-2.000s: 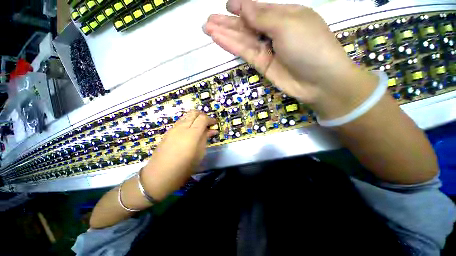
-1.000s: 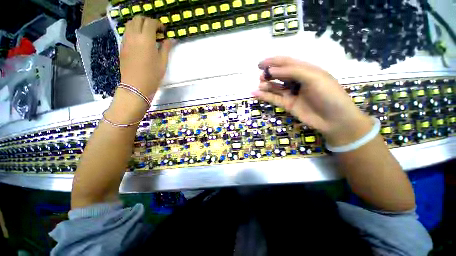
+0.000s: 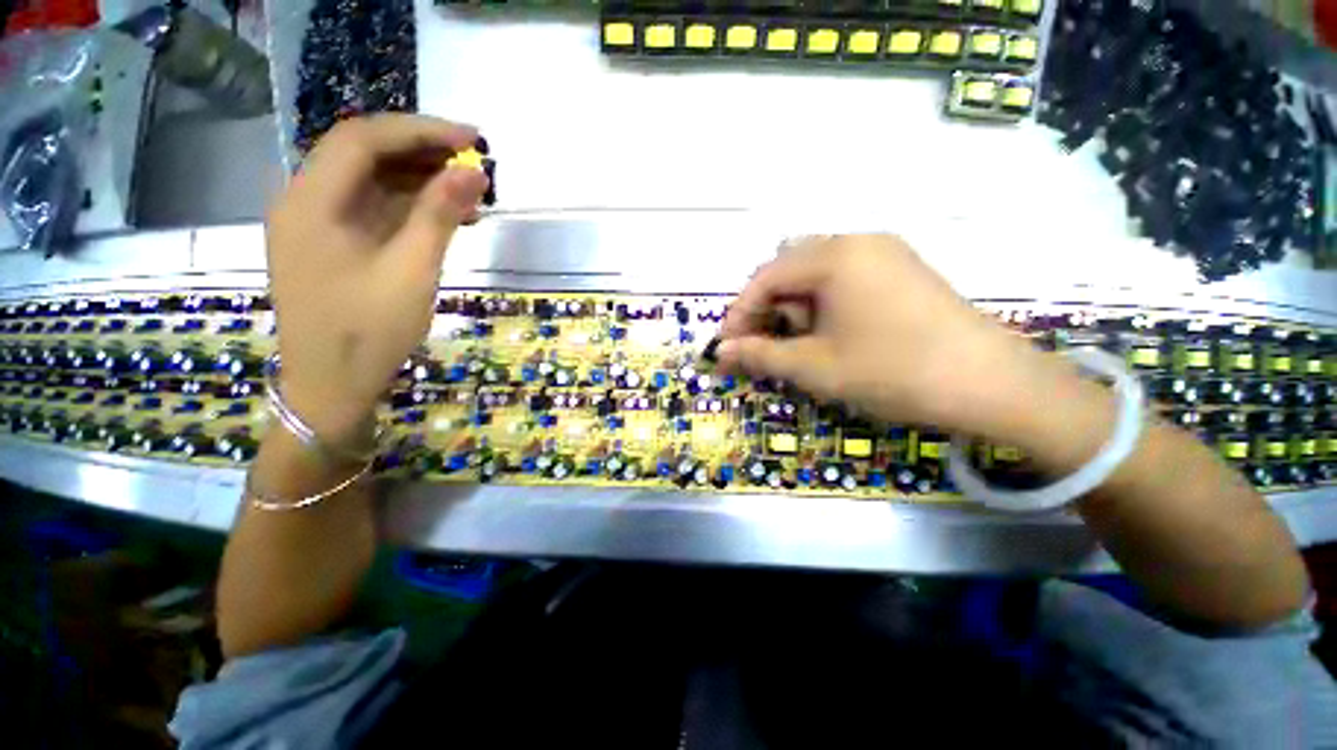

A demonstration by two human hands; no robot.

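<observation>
The circuit board panels (image 3: 572,425) form a long tan strip full of parts, running left to right. My left hand (image 3: 359,249) is raised over the strip's back edge and pinches a yellow-and-black transformer (image 3: 468,158) between thumb and fingertips. My right hand (image 3: 851,330) is over the middle of the strip, its fingertips shut on a small black component (image 3: 711,350) at the boards; its legs are hidden. Boards to the right carry yellow-topped transformers (image 3: 855,447); those left of my right hand show bare tan spots.
Behind the strip on the white worktop are rows of transformers (image 3: 782,41) and a dark heap of black components (image 3: 1173,132) at right. At left are a component bin (image 3: 356,59) and a clear plastic bag (image 3: 41,139). A metal edge (image 3: 660,528) runs along the front.
My left hand has left the transformer rows with a transformer and come nearer the boards. My right hand has moved down to the boards with a black component. The view has shifted right.
</observation>
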